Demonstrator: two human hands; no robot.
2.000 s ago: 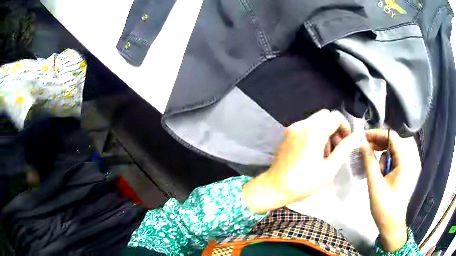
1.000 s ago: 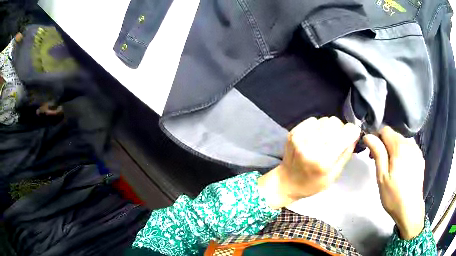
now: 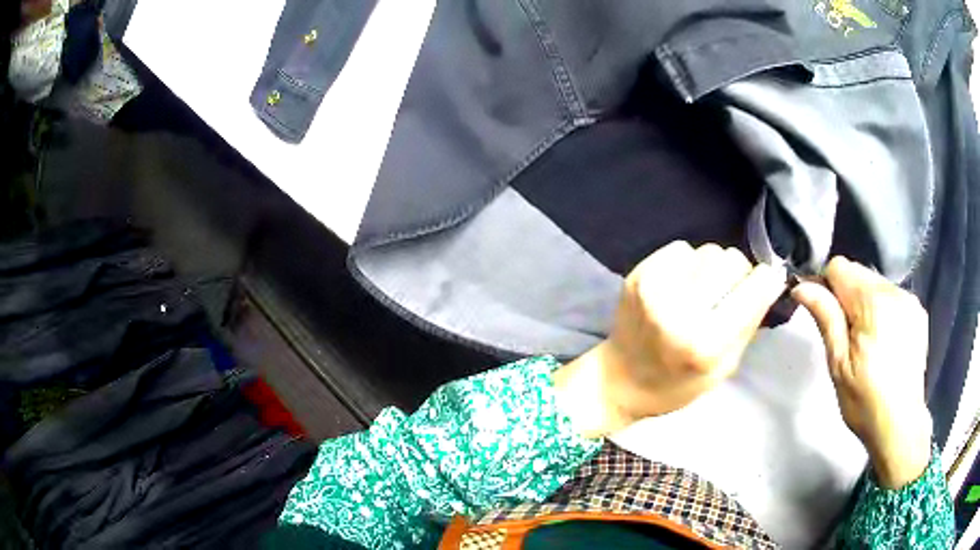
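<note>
A dark grey denim shirt (image 3: 473, 140) lies on the white table (image 3: 215, 81), its front folded back so the paler inside shows. My left hand (image 3: 688, 322) is closed on a bit of the shirt's fabric at the right of centre. My right hand (image 3: 865, 338) is close beside it, its thumb and fingertips pinching at the same spot. A small dark tip shows between the fingertips; the snips cannot be made out. A cuff (image 3: 290, 102) with two gold buttons lies on the table. The yellow embroidered logo (image 3: 846, 15) is at the top right.
Dark garments (image 3: 118, 430) are heaped at the lower left, below the table edge, near a small red thing (image 3: 271, 406). Patterned light cloth (image 3: 102, 86) shows at the far upper left. The table's edge runs diagonally at the left.
Both hands have come together at the fabric, and my right hand has turned so the blue part no longer shows. The patterned cloth and the dark garment with yellow print at the left have moved.
</note>
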